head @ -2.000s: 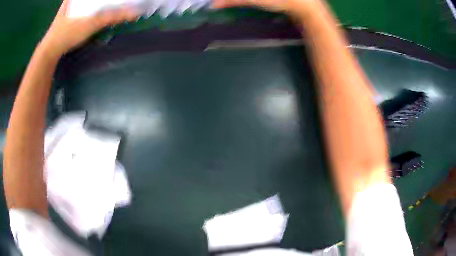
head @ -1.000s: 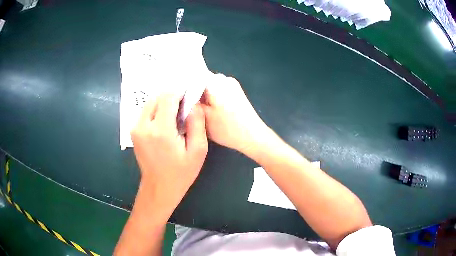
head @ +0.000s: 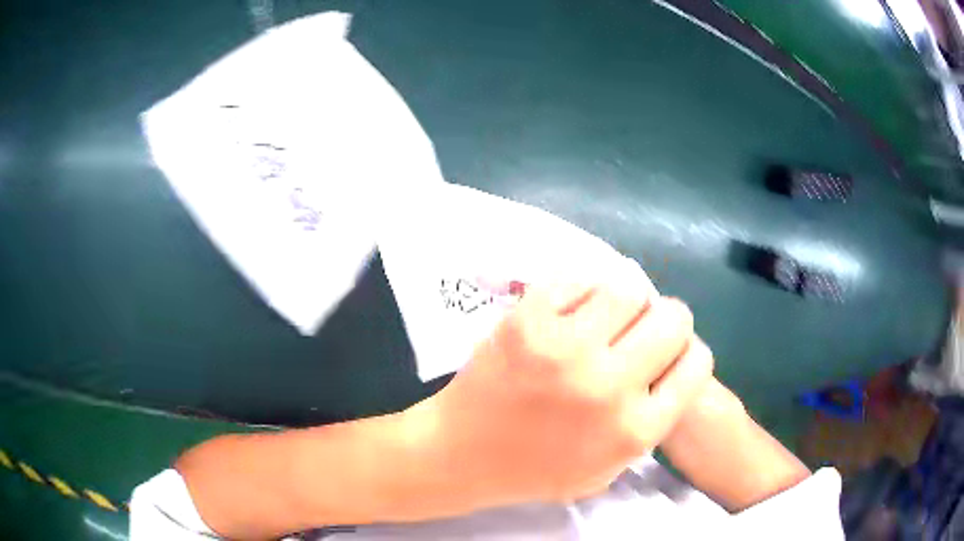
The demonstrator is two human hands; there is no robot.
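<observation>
A large white bag [head: 285, 159] with printed marks lies on the dark green mat at the left. A second white bag [head: 497, 238] with printed marks overlaps its lower right side and runs to my hands. My left hand [head: 571, 370] is closed over the near right part of this second bag, its back towards me. My right hand [head: 692, 391] is pressed against it from the right and mostly hidden behind it. Whether a black unit is inside the hands is hidden.
Two small groups of black units stand on the mat at the right, one farther back [head: 809, 183] and one nearer [head: 795, 273]. The bench edge [head: 782, 69] curves across the upper right. Yellow-black tape [head: 58, 484] is on the floor at lower left. A blue object [head: 835, 398] is beyond the bench at right.
My hands have moved right and nearer my body. The second white bag now spreads out left of them. The view has shifted, and the row of white bags at the top is out of sight.
</observation>
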